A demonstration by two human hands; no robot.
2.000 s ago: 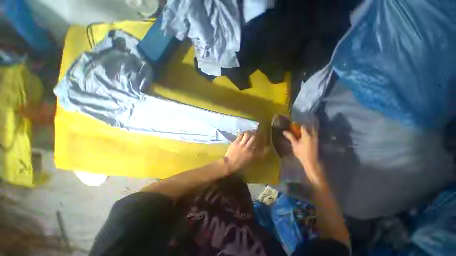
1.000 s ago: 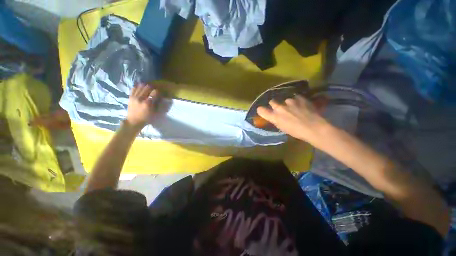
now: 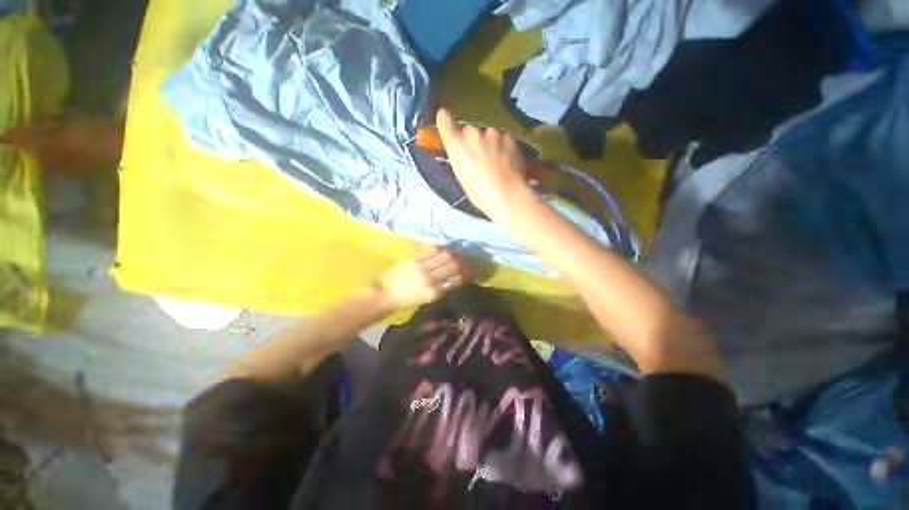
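The pale blue garment (image 3: 309,90) lies crumpled on the yellow pressing pad (image 3: 199,229), with a narrow flat panel running right towards the front edge. My right hand (image 3: 488,164) is closed on the orange handle of the steam iron (image 3: 429,139), which rests on or just over the panel beside the crumpled part. The iron's soleplate is mostly hidden under my hand. My left hand (image 3: 424,279) lies at the panel's near edge by the pad's front; its fingertips touch the cloth there, and whether they pinch it is unclear.
The iron's cord (image 3: 603,194) curves to the right. A blue board (image 3: 439,25), another pale blue cloth heap (image 3: 598,60) and dark cloth (image 3: 718,90) lie at the far side. A grey bundle (image 3: 797,259) stands at right, blue plastic (image 3: 588,383) below it, yellow cloth (image 3: 20,199) at left.
The iron in my right hand has moved left along the panel to the crumpled part. My left hand has moved from the crumpled part to the near edge. The view has shifted.
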